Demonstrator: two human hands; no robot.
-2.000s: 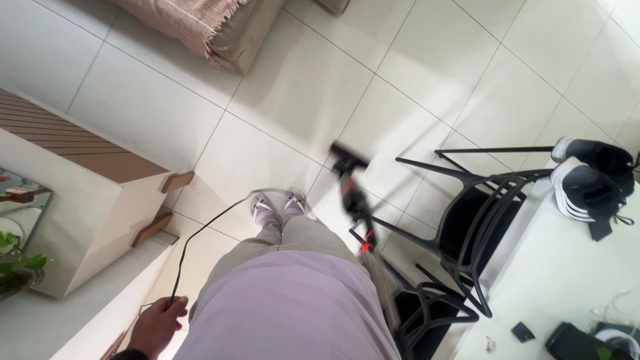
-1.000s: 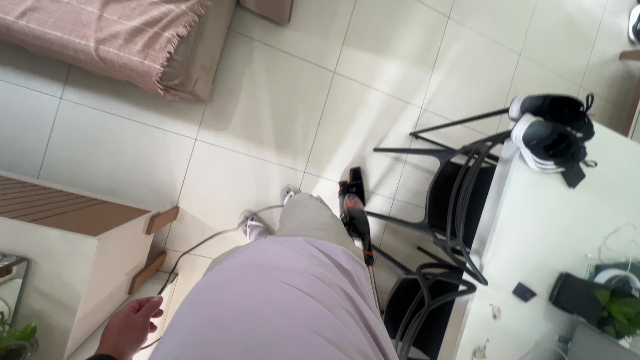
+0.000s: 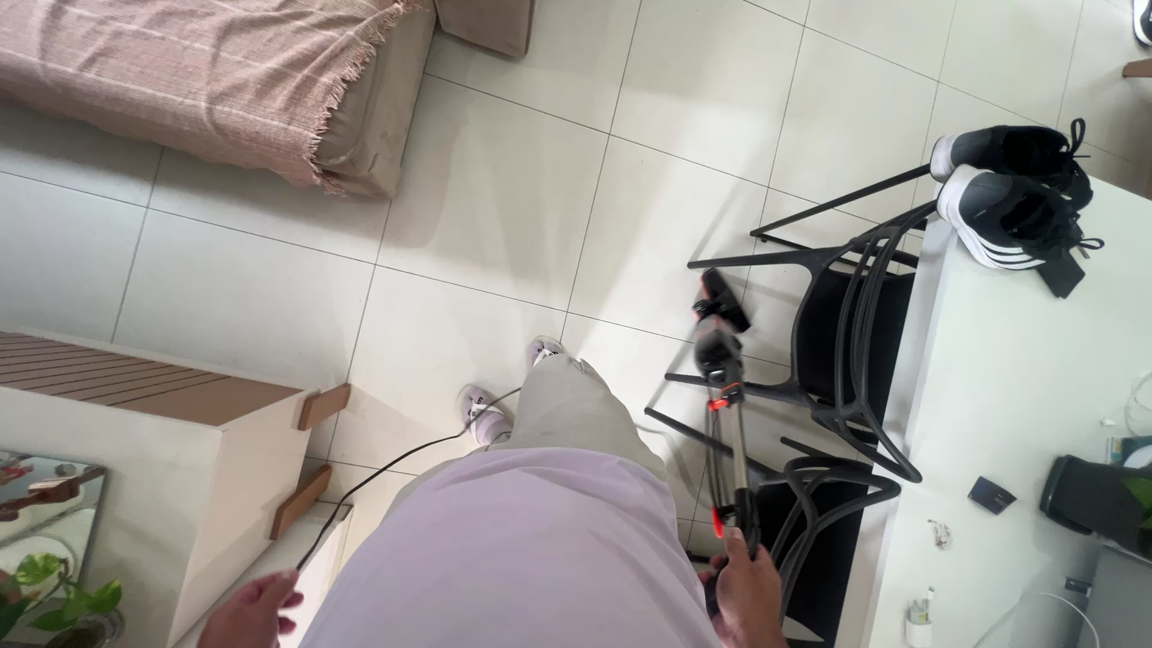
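Note:
My left hand (image 3: pixel 250 614), at the bottom left, has its fingers closed on a black power cord (image 3: pixel 396 457), which runs up across the floor to my shoes. At the lower right my right hand (image 3: pixel 747 585) grips the handle of a black and red stick vacuum cleaner (image 3: pixel 720 355). The vacuum's tube slants up from that hand, and its floor head (image 3: pixel 725 300) lies beside the legs of a black chair (image 3: pixel 850 333). Part of the handle is hidden by my fingers.
A white table (image 3: pixel 1008 360) at the right bears black sneakers (image 3: pixel 1008 216), chargers and a dark case. Another black chair (image 3: pixel 810 549) is tucked beside it. A sofa with a pink throw (image 3: pixel 207 81) stands upper left; a white cabinet (image 3: pixel 243 486) with wooden feet is lower left.
My right hand has come into view on the vacuum's handle. The vacuum's head has shifted to the right, closer to the chair legs. My left hand stays with the cord.

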